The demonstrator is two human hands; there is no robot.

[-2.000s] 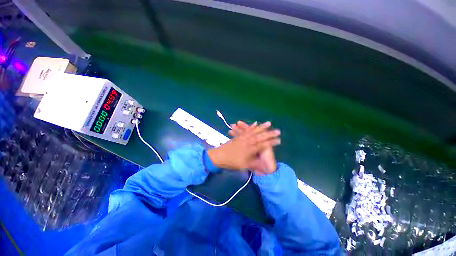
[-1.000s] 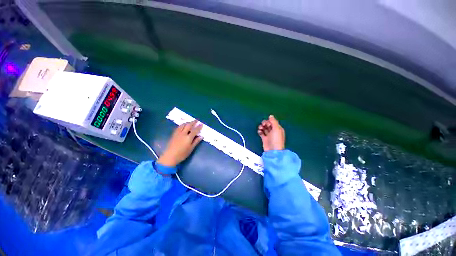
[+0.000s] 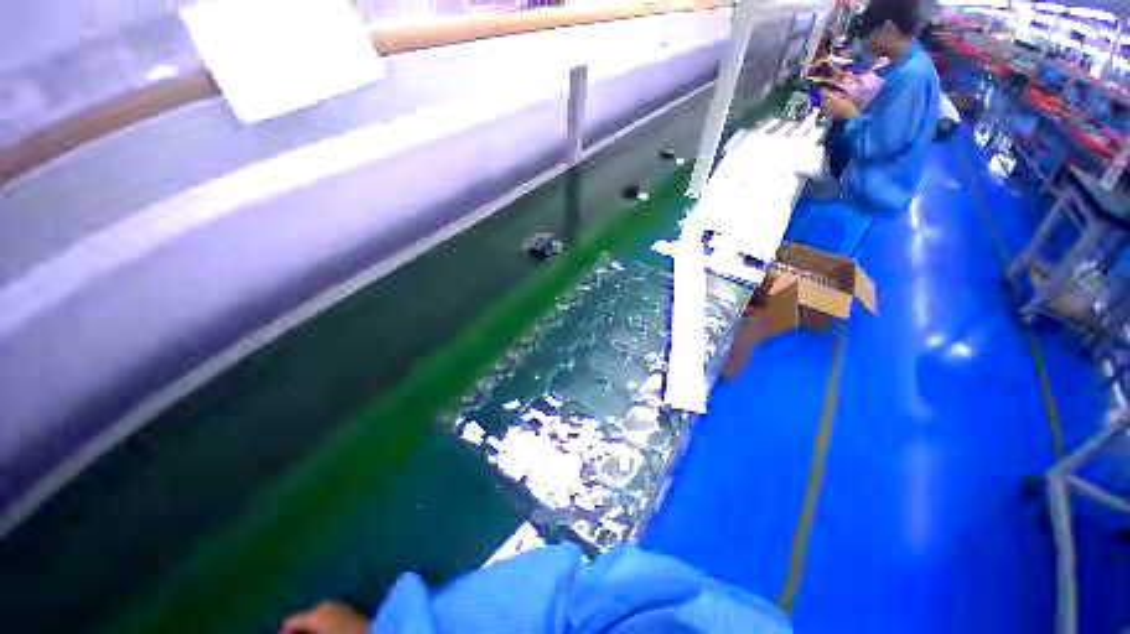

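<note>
My right hand [image 3: 325, 618] shows only in part at the bottom edge, left of its blue sleeve; its fingers are cut off, so what it holds cannot be seen. My left hand is out of the picture. The end of a white label strip [image 3: 516, 542] shows just above the sleeve. A clear blister tray [image 3: 589, 353] lies beyond it, with a pile of small white scraps [image 3: 545, 456] on its near part. A long white strip [image 3: 687, 328] lies over the tray's right side.
Small dark units [image 3: 542, 247] sit spaced along the green belt [image 3: 310, 495]. White sheets [image 3: 758, 186] overlap beyond the tray. An open brown carton [image 3: 812, 295] is below the bench edge at right. A person in a blue smock [image 3: 902, 124] works farther along the line, beside the blue floor.
The view has swung right along the line. The power supply, white cable and my left hand have left the picture. My right hand is now at the bottom edge.
</note>
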